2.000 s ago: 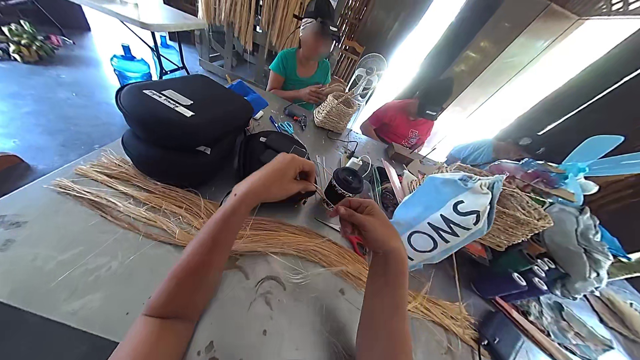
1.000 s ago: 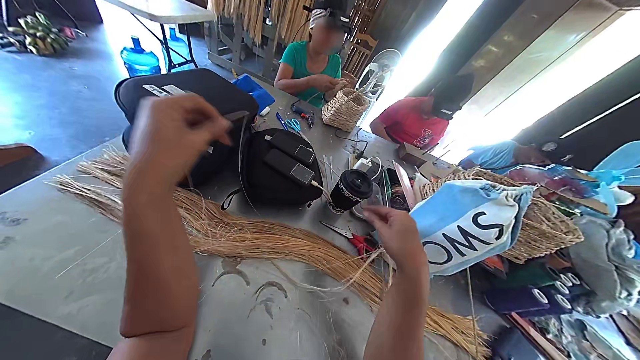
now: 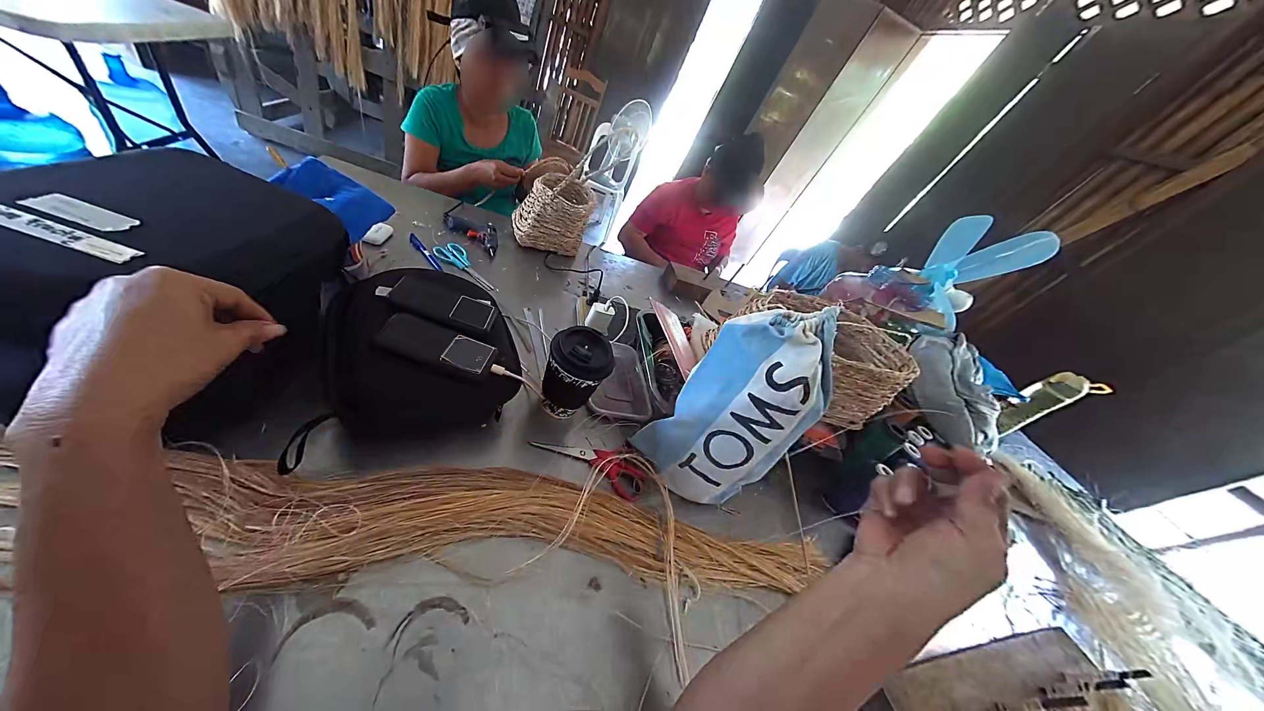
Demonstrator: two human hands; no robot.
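Note:
My left hand (image 3: pixel 163 346) is raised before the large black case (image 3: pixel 168 227), thumb and forefinger pinched together; any strand between them is too fine to make out. At the right, my right hand (image 3: pixel 928 509) is lifted with bent fingers beside the drawstring cloth bag (image 3: pixel 755 405); a thin pale strand seems to run near its fingertips. A long bundle of tan plant fibre (image 3: pixel 474 523) lies across the grey table below both hands. Red-handled scissors (image 3: pixel 617 469) rest behind the bundle, and a few loose pale strands (image 3: pixel 671 583) loop over it.
A black lidded cup (image 3: pixel 576 370) stands beside a smaller black case (image 3: pixel 425 355) with a cable. Behind are blue scissors (image 3: pixel 459 259), a clear plastic container (image 3: pixel 624 383) and woven baskets (image 3: pixel 553 212). Two co-workers (image 3: pixel 474 138) sit across the table; a third person in blue is partly visible.
My hands were close together near the cup two seconds ago; they are now wide apart, the left toward the large case, the right past the cloth bag. The view has shifted.

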